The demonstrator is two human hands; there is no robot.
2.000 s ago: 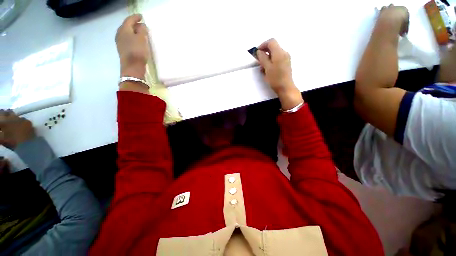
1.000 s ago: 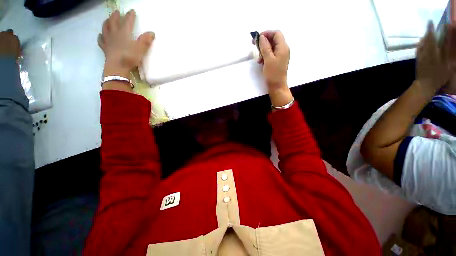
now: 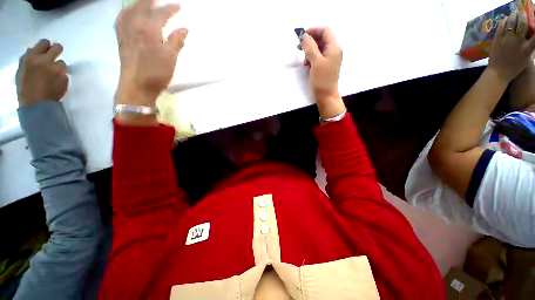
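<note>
A wide white sheet pack (image 3: 234,47) lies on the white table in front of me and blends into the tabletop; its near edge shows faintly. My right hand (image 3: 322,55) is at its near right part, thumb and fingers pinched on a small cutter, of which only the dark tip (image 3: 300,34) shows. My left hand (image 3: 146,50) is over the pack's left edge, fingers spread and slightly blurred, holding nothing visible. I cannot tell if it touches the pack.
Yellowed tape (image 3: 176,117) lies by my left wrist on the white table (image 3: 264,105). At the right, a person's hands hold an orange and black printed box (image 3: 484,32). At the left is another person's fist and grey sleeve (image 3: 56,140). A dark pouch (image 3: 50,3) shows at the top left.
My left hand has gone from gripping the pack's left edge to spread fingers, and moved further forward. My right hand has moved slightly forward. The right neighbour now has the box; the left neighbour's arm shifted.
</note>
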